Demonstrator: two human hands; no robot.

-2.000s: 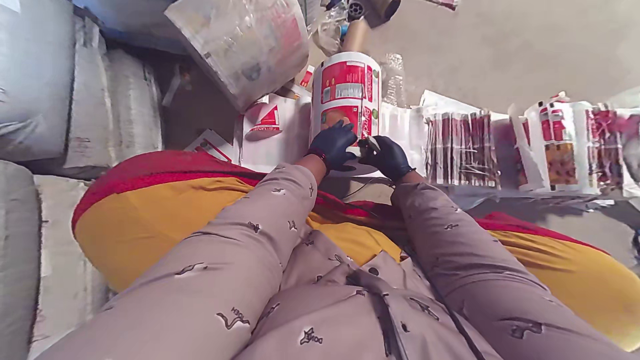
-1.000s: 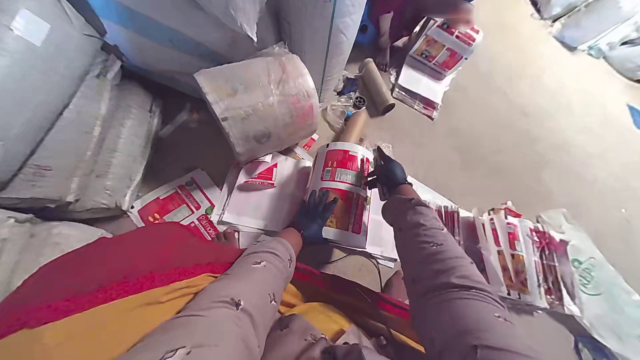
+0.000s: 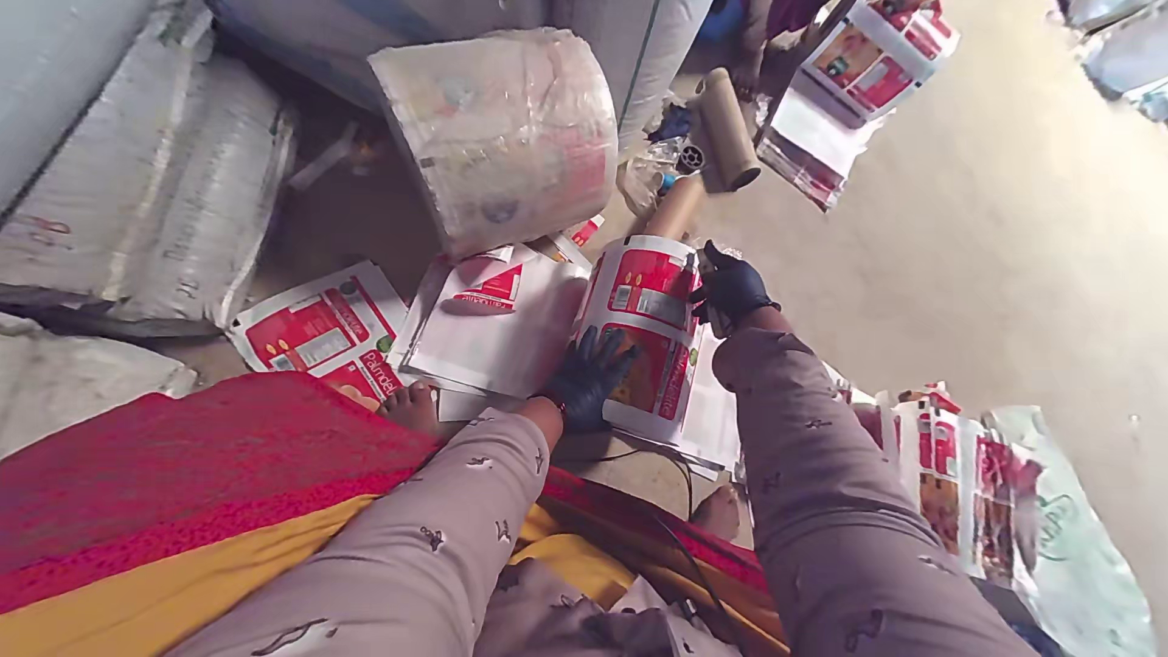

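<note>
A roll of printed red-and-white packaging film lies on white sheets, a cardboard core sticking out of its far end. My left hand, in a dark glove, rests with spread fingers on the roll's lower left side. At the roll's upper right edge is my right hand, also gloved, its fingers curled round a small object that I cannot make out. A stack of white sheets with a torn red printed piece on top lies left of the roll.
A large plastic-wrapped roll stands behind the sheets. Beyond are a loose cardboard tube and another person's hand near printed sheets. White sacks line the left. Folded printed film lies at right, beside a pale green bag.
My hands were close together at the roll's near end two seconds ago. They have since parted, the left onto its left side, the right to its far right edge. The view has shifted.
</note>
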